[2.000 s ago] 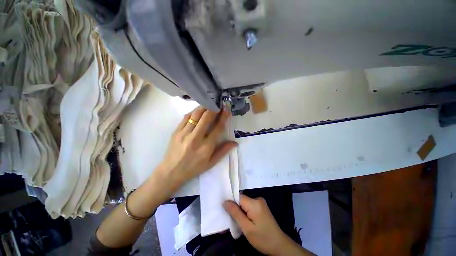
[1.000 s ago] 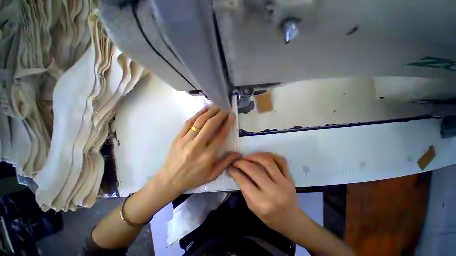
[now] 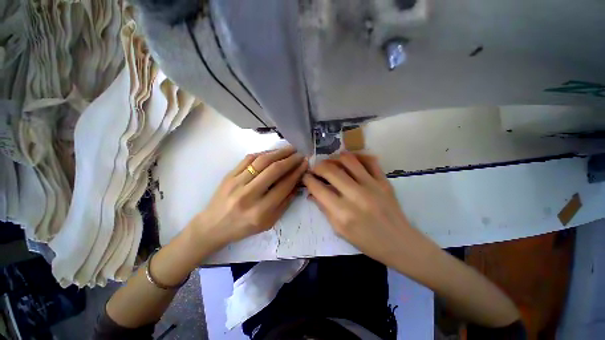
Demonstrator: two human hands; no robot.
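Observation:
A white fabric strip (image 3: 308, 161) lies at the presser foot (image 3: 324, 135) of the sewing machine head (image 3: 424, 73). Only a sliver of it shows; my fingers and the machine's front cover hide the rest. My left hand (image 3: 255, 192), with a ring and a bracelet, lies flat with its fingertips on the strip, just left of and below the foot. My right hand (image 3: 355, 199) pinches the strip's near end, its fingertips close to my left fingertips. The needle tip cannot be made out.
A ruffled bundle of cream cut pieces (image 3: 99, 172) stands at the left. A loose white piece (image 3: 262, 289) lies at my lap below the table edge. Tan patches sit beside the foot (image 3: 354, 138) and on the table's right (image 3: 570, 209). A brown wooden surface (image 3: 531, 279) is at lower right.
The long strip that hung over the table edge has moved up towards the needle and is now mostly out of sight. My right hand has moved up from the edge to beside my left.

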